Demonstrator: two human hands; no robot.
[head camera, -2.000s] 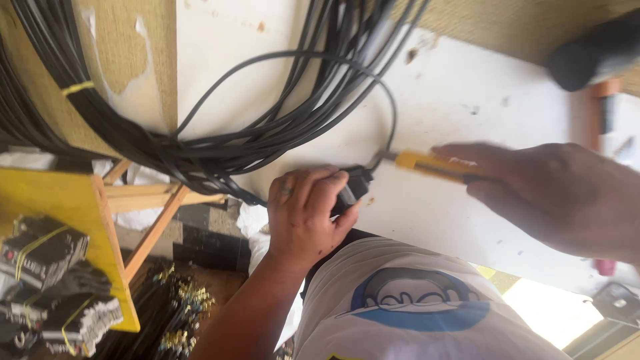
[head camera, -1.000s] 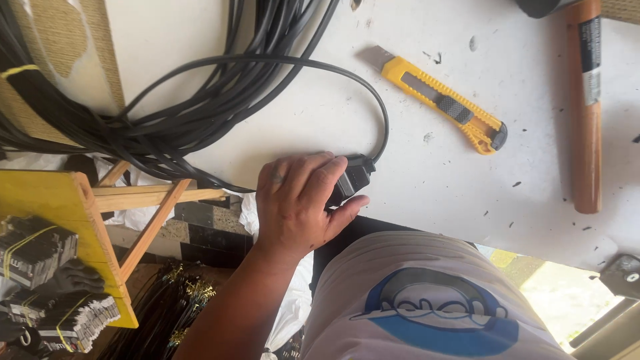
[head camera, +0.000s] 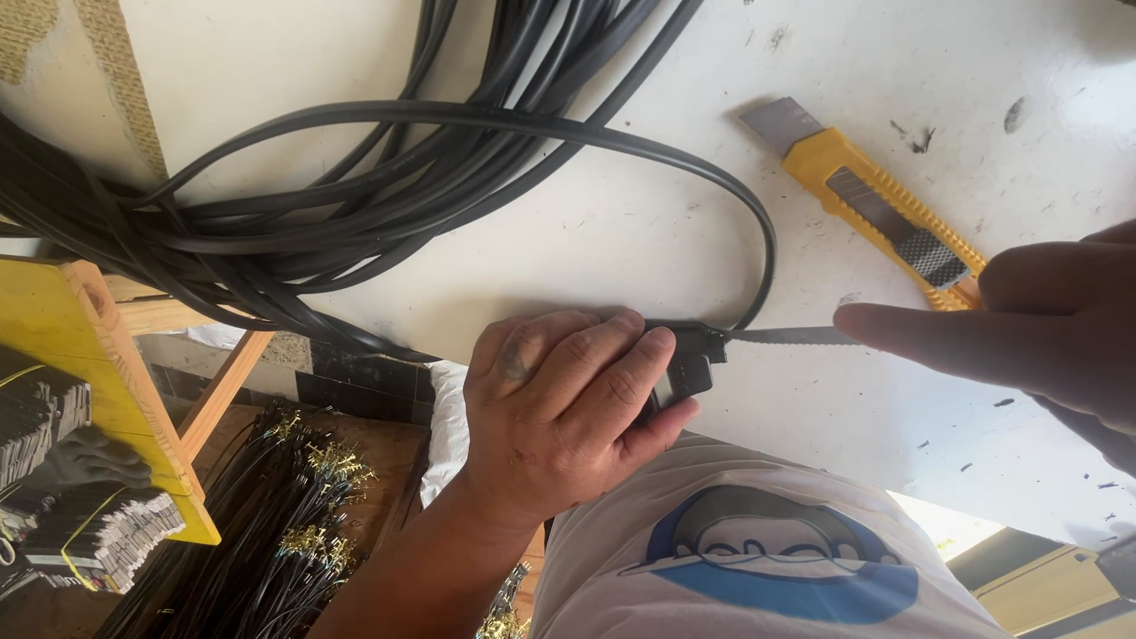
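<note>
My left hand (head camera: 568, 408) is closed around a black plastic housing (head camera: 688, 368) at the near edge of the white table. A black flat cable (head camera: 765, 231) loops up from the housing's right end toward a large coil of the same cable (head camera: 355, 204). From the right, my right hand (head camera: 1047, 328) holds a thin serrated blade (head camera: 799, 336), its index finger stretched along it. The blade's tip meets the housing's end beside the cable; its handle is hidden. Just above this hand a yellow snap-off utility knife (head camera: 887, 217) lies with its blade out, its rear end partly covered.
A yellow board (head camera: 151, 426) with banded stacks of dark and grey parts (head camera: 98, 532) stands at the lower left. Below it are bundles of black cables with brass-coloured ends (head camera: 302, 497). Small dark scraps (head camera: 1003, 402) are scattered on the white table (head camera: 887, 408).
Two seconds ago my right hand held the yellow knife by the housing; one second ago the knife lay on the table and that hand was out of view. It is back with the serrated blade.
</note>
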